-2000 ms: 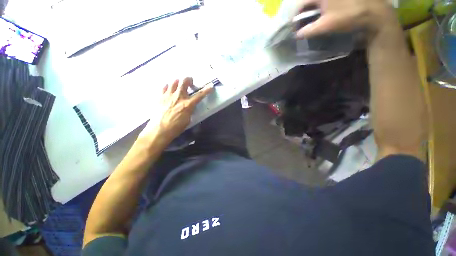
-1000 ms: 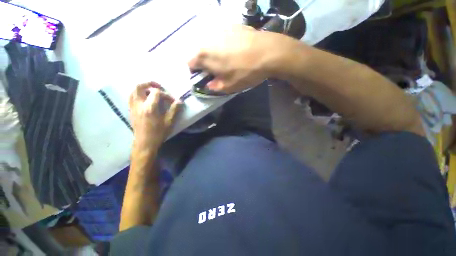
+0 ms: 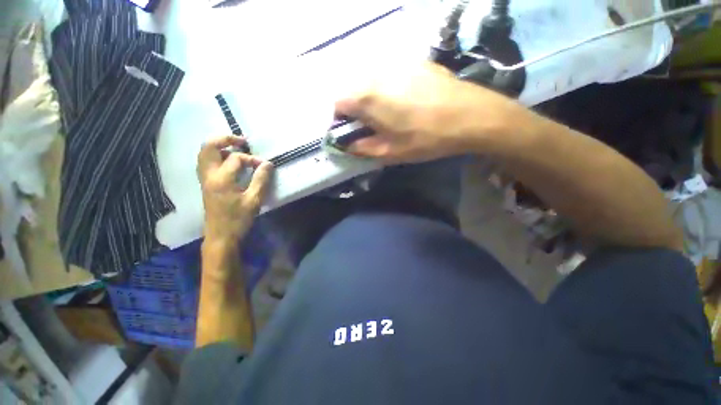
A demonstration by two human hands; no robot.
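The fabric piece lies along the near edge of the white table, with a narrow dark striped folded edge showing between my hands. Its pale part blends into the bright table. My left hand pinches the left end of this folded edge, near the piece's corner, with thumb and fingers. My right hand is closed on the handle of the iron. The iron's tip rests on or just over the folded edge. My right hand and forearm hide part of the iron.
A stack of striped cut pieces lies at left, beside crumpled white cloth. A blue crate is below. Dark iron fittings and a pale cable are at upper right. Another dark-edged piece lies at the back.
Since the first frame my right hand has brought the iron from the far right to the folded edge. My left hand has moved to the edge's left end. The camera view has shifted.
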